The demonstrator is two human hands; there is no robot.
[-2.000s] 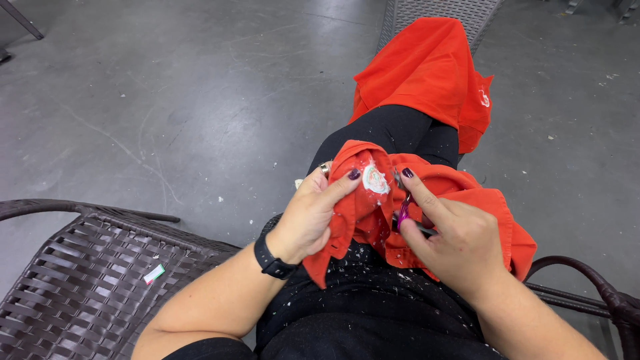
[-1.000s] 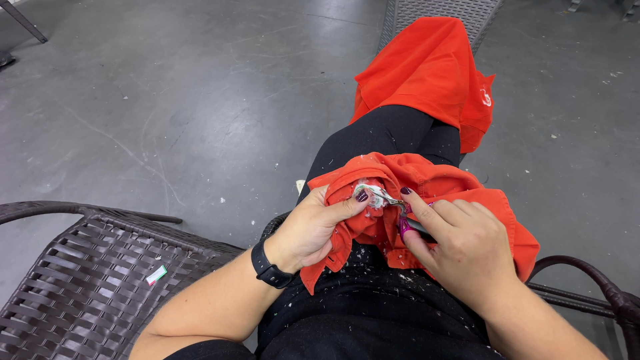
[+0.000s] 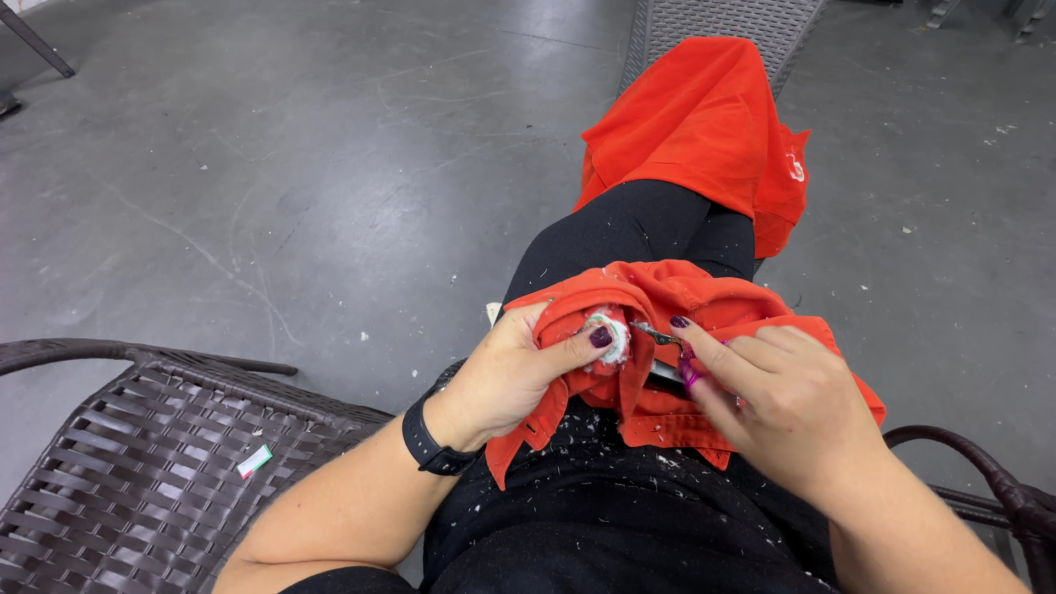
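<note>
An orange-red cloth garment (image 3: pixel 726 301) with a buttonhole edge lies bunched on my lap. My left hand (image 3: pixel 520 363) grips it, the thumb pressing beside a frayed white embroidered patch (image 3: pixel 612 337) with a little green. In my right hand (image 3: pixel 767 388) is a small pair of scissors (image 3: pixel 660 334) with magenta on the handles, its metal tips just right of the patch. Whether the blades are apart is unclear. White thread bits (image 3: pixel 672 462) are scattered over my black top.
Another orange-red garment (image 3: pixel 701 115) is draped over my lower legs, in front of a grey woven chair (image 3: pixel 726 25). A brown woven chair (image 3: pixel 157 470) at the left holds a small white, green and red scrap (image 3: pixel 254 461). A chair arm (image 3: pixel 982 462) curves at the right.
The scissor tips, over the patch one second ago, are now off its right side. More of the patch shows beside my left thumb.
</note>
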